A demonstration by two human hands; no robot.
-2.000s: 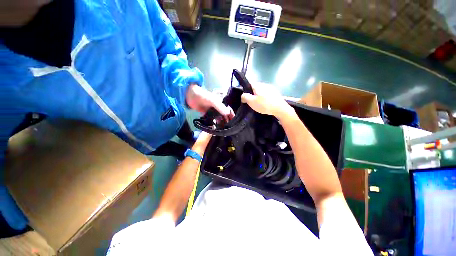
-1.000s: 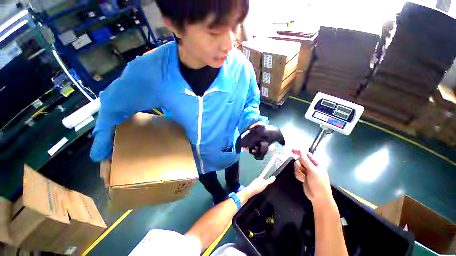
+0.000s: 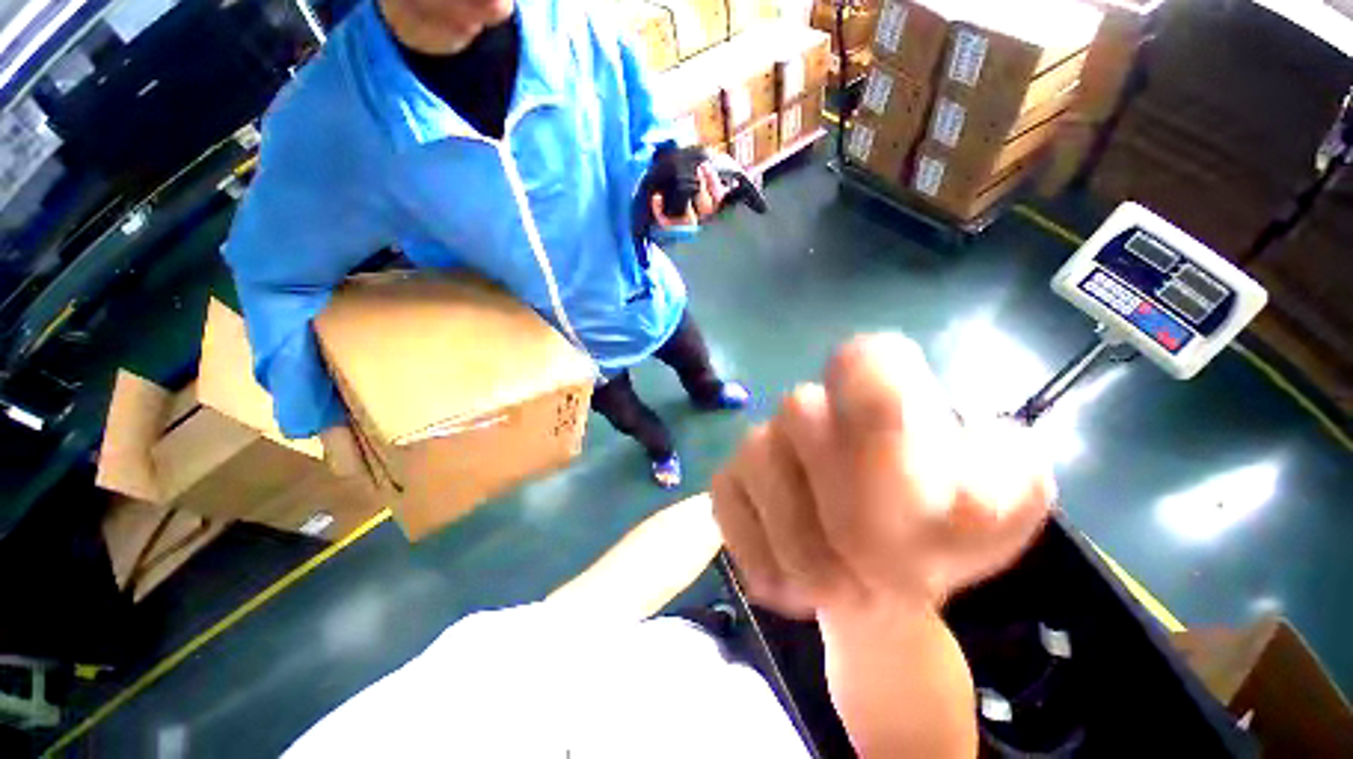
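A black tote (image 3: 1135,653) with black parts and small white labels (image 3: 1055,641) inside is at the lower right. My right hand (image 3: 876,482) is raised above it, large, blurred and close to the camera. Its fingers are curled closed and nothing shows in them. My left forearm reaches towards the tote's left side; my left hand is hidden behind my right hand. A person in a blue smock stands at the left and holds a dark curved part (image 3: 705,190) in one hand.
The person has a cardboard carton (image 3: 460,393) under one arm. An open carton (image 3: 238,445) is behind it. A scale display on a pole (image 3: 1162,289) stands at the right. Stacked cartons (image 3: 965,104) are at the back. Another open carton (image 3: 1276,682) is at the lower right.
The black part went from my hands to the person's hand. The person and carton are now farther from the tote. My right hand has risen towards the camera, and the view has shifted.
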